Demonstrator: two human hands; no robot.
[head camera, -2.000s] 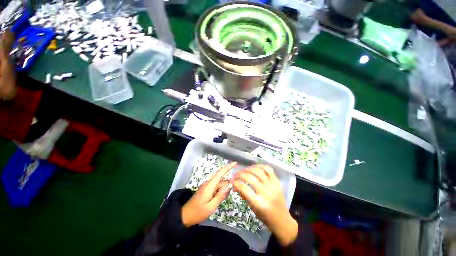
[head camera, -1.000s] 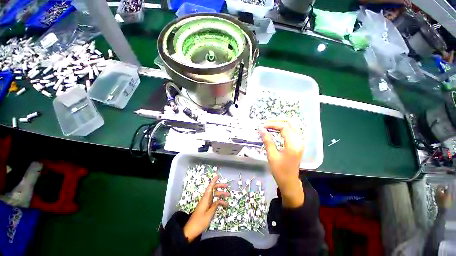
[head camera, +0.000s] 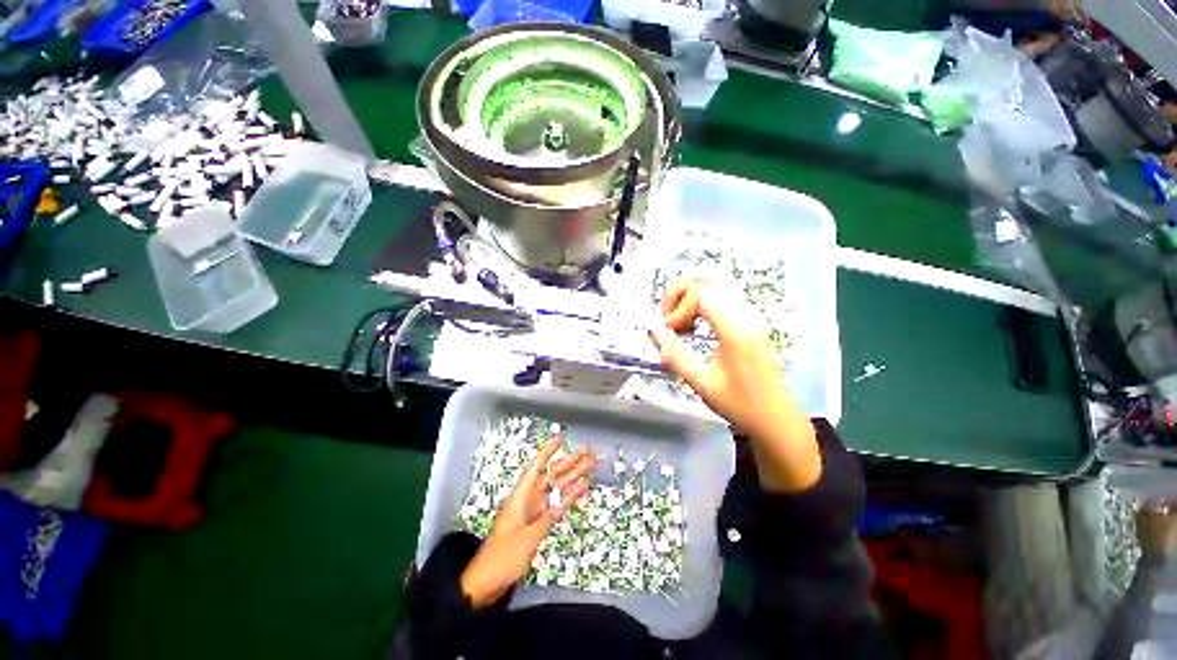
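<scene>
The near bin (head camera: 445, 484), a translucent white tub, holds a heap of small white-and-green workpieces (head camera: 613, 535). My left hand (head camera: 527, 513) is over this heap, palm up with fingers apart, and a small white piece seems to lie at its fingers. My right hand (head camera: 725, 355) is at the right end of the pale work head (head camera: 587, 342), thumb and index finger close together; whether they pinch a piece is too blurred to tell. The silver bowl feeder (head camera: 549, 142), green inside, stands behind the work head. The far bin (head camera: 826, 310) with similar pieces is partly behind my right hand.
Two clear boxes (head camera: 213, 273) and a pile of white cylindrical parts (head camera: 194, 155) are at left on the green bench (head camera: 929, 368). Cables (head camera: 374, 355) loop left of the work head. A green bag (head camera: 891, 65) lies back right, a black rectangle (head camera: 1026, 346) right. Another person's hand (head camera: 1153, 526) shows bottom right.
Both hands were together over the near bin; then my right hand rose to the work head, where it remains. My left hand has opened palm up. The view has shifted.
</scene>
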